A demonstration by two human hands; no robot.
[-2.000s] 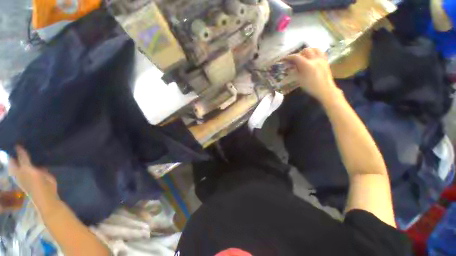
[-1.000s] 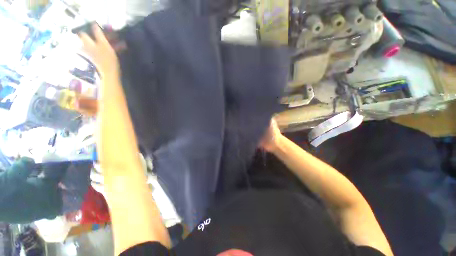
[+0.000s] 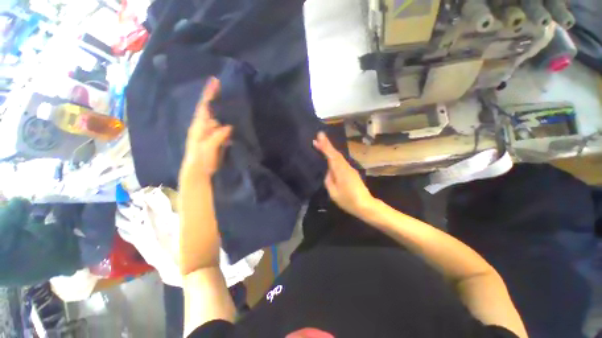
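A large dark navy garment panel lies left of the overlock machine and hangs over the table's front edge. My left hand lies on the panel with its fingers apart. My right hand is at the panel's right border by the table edge, fingers extended; whether it pinches any cloth is unclear. The smooth pale cloth plate shows bare between panel and needle area. A white label strip hangs at the front edge, right of my right hand.
A tool tray and a pink-ended thread cone are at the right. Navy pieces lie below the right table edge. A bottle with orange liquid stands left, above a white cloth bundle.
The panel has come down from in front of the machine and lies further left, folded over. My left hand has moved right and down onto it. My right hand has shifted slightly left.
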